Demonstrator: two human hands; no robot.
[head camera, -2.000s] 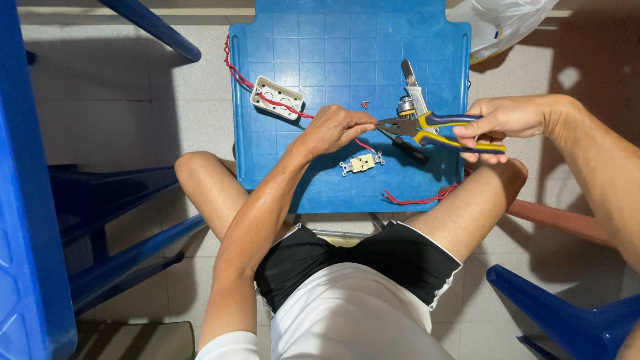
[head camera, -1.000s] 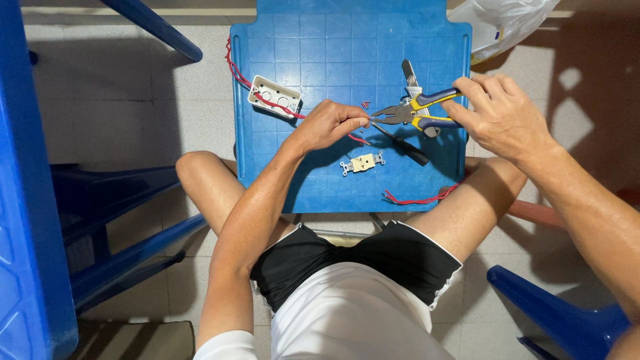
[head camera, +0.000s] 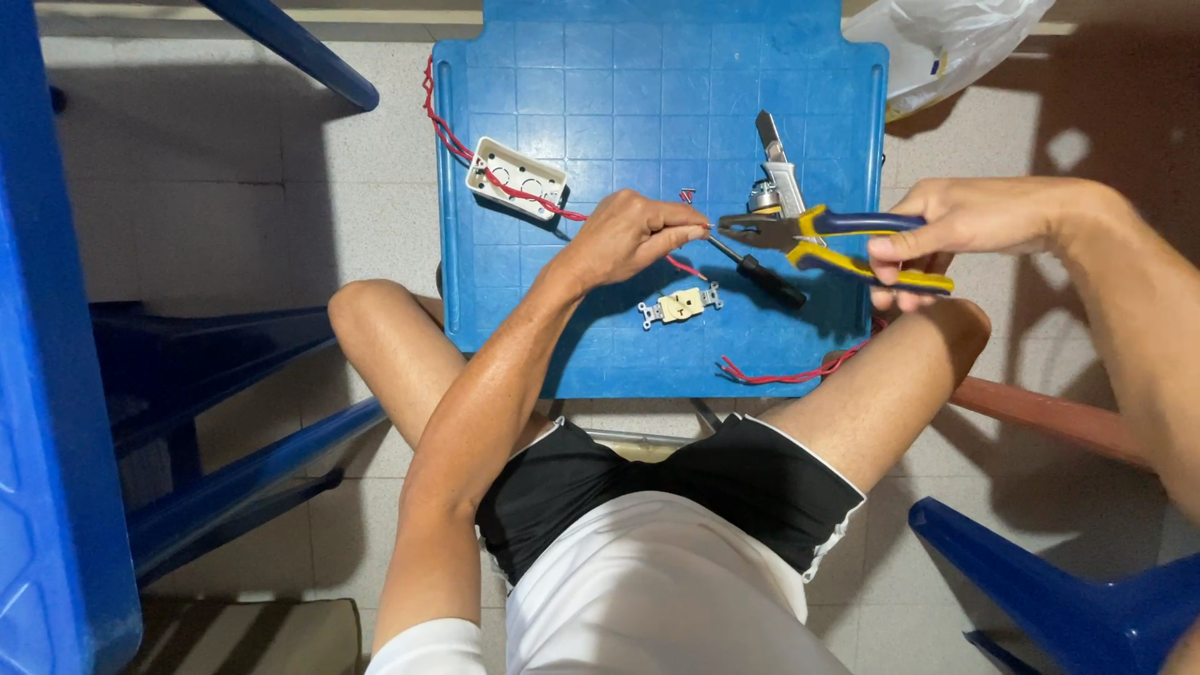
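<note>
Red electrical wire (head camera: 532, 195) runs out of a white plastic outlet box (head camera: 516, 178) into my left hand (head camera: 640, 234), whose thumb and forefinger pinch it near one end. My right hand (head camera: 919, 248) grips the blue and yellow handles of combination pliers (head camera: 764, 232); their jaws are just right of the pinched wire end. A second red wire end (head camera: 685, 268) extends below my left fingers. Under the pliers lies a screwdriver with a black handle (head camera: 771, 283). A cream electrical receptacle (head camera: 681, 306) with metal mounting ears rests below my left hand.
The blue plastic surface (head camera: 600, 94) also bears a utility knife (head camera: 783, 173), a roundish metal item (head camera: 764, 196) and small red scraps (head camera: 687, 196). More red wire (head camera: 783, 378) lies at its near edge. A plastic bag (head camera: 947, 47) is beyond the right corner; blue stool legs (head camera: 1031, 572) stand nearby.
My right hand has shifted its hold on the plier handles, with its fingers now beneath them rather than over the top as one second ago. My left hand still pinches the red wire.
</note>
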